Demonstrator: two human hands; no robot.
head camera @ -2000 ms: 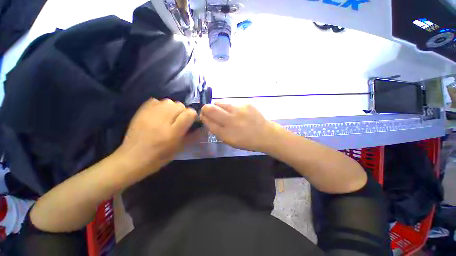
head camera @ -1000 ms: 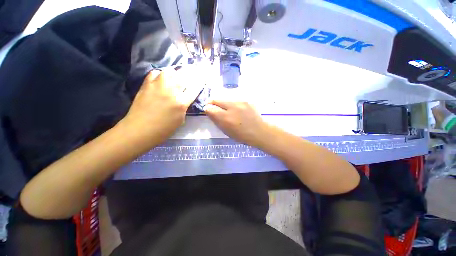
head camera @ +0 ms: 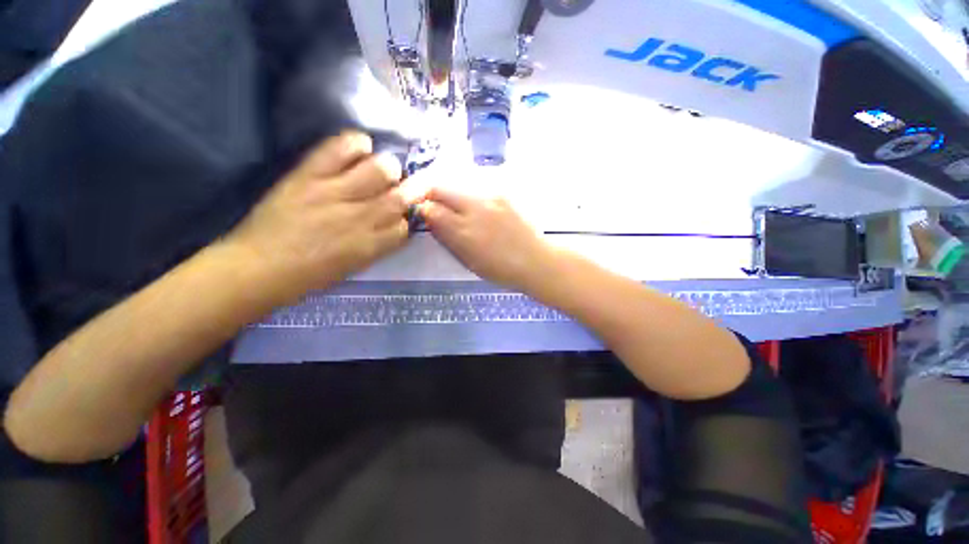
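Observation:
A large bunched black garment (head camera: 138, 149) lies left of the needle area of the white sewing machine (head camera: 691, 58) with "JACK" lettering. My left hand (head camera: 329, 213) grips the garment's edge just in front of the presser foot (head camera: 425, 143). My right hand (head camera: 483, 236) pinches a small dark fold of the same edge, its fingertips touching or nearly touching my left fingers. The needle itself is lost in the lamp's glare. A blue-grey attachment (head camera: 489, 138) stands just right of the needle area.
A ruler scale (head camera: 425, 308) runs along the table's front edge. A dark rectangular insert (head camera: 813, 245) is at the table's right. The control panel (head camera: 893, 117) is at upper right. Red baskets (head camera: 175, 468) stand below, the right one with black cloth. Another person's hand (head camera: 935, 242) shows at far right.
My left hand has shifted left and slightly down from its place over the cloth one second ago, and now meets my right fingertips. The view has also shifted since two seconds ago, showing more machine head.

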